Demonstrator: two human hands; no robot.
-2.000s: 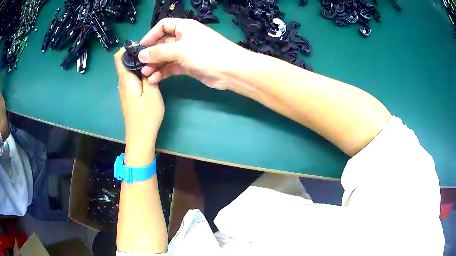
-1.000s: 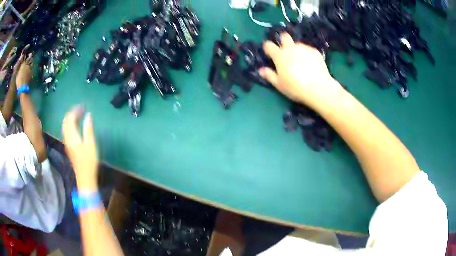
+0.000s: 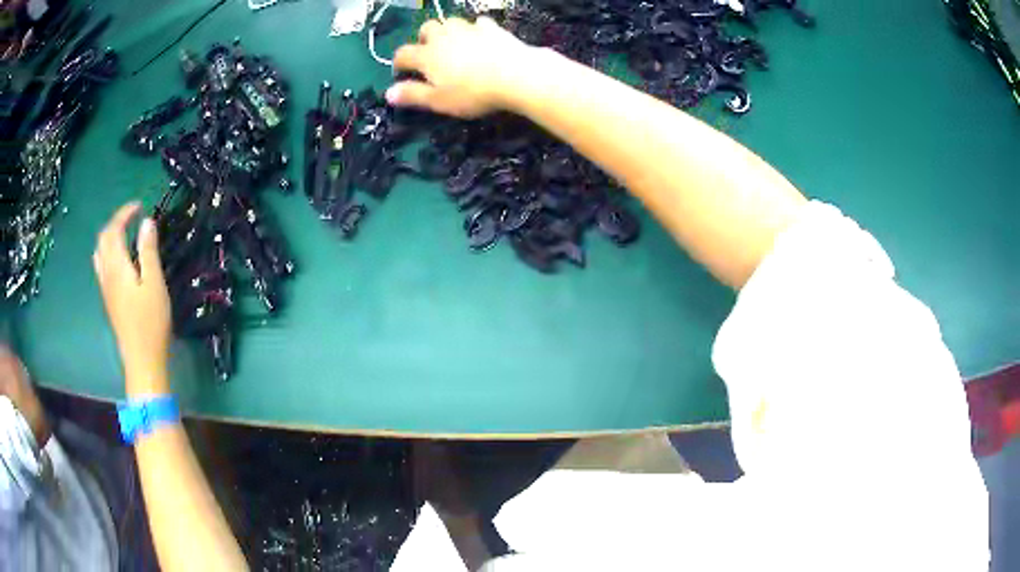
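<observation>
Slim black housings (image 3: 218,212) lie in a long loose pile left of centre, some with green strips and thin red lines. A smaller group of housings (image 3: 336,151) lies to its right. Small curved black parts (image 3: 537,201) form a heap at centre. My left hand (image 3: 137,285), with a blue wrist band (image 3: 148,418), is at the left edge of the housing pile, fingers apart; nothing shows in it. My right hand (image 3: 464,67) reaches over the back of the small housing group and curved parts, fingers bent down; whether it grips anything cannot be told.
More curved parts (image 3: 682,45) lie at the back right. A green-silver tangled pile (image 3: 43,184) is at far left. A white cord (image 3: 378,43) and white pieces are at the back. Below the table edge (image 3: 503,434) are a box of dark shiny units (image 3: 319,525) and a person's sleeve (image 3: 45,503).
The dark part held in both hands two seconds ago is no longer seen there. My hands have parted, left to the housing pile, right to the back. The camera view has shifted.
</observation>
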